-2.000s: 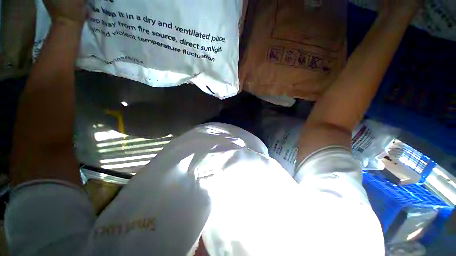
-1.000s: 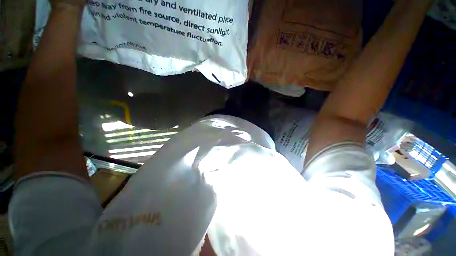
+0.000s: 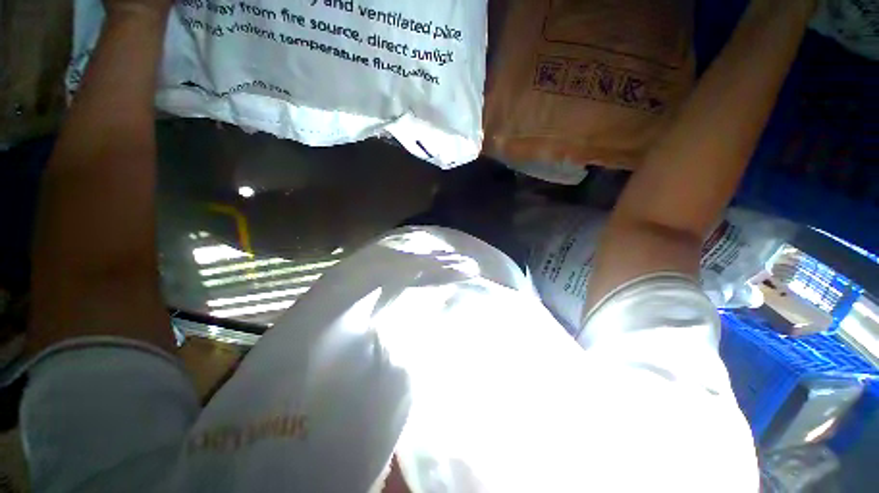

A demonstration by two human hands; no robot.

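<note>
A white sack (image 3: 318,67) with black printed text about a dry, ventilated place and direct sunlight hangs at the top left, its crumpled lower edge facing me. A brown kraft sack (image 3: 588,106) with a row of small square symbols is right beside it. My left hand (image 3: 138,6) is at the top edge by the white sack's left side, mostly cut off. My right hand (image 3: 792,8) is at the top right edge, also cut off, beyond the brown sack. The fingers of both hands are hidden.
Grey floor (image 3: 318,207) with a yellow mark and bright light stripes shows below the white sack. A blue crate (image 3: 771,356) with a small carton (image 3: 792,306) is at right. White printed bags (image 3: 569,255) lie lower. Another white printed sack (image 3: 853,27) is at the top right corner.
The white and brown sacks sit slightly higher and further right in the picture than two seconds ago; the view has shifted a little. Both arms keep nearly the same pose.
</note>
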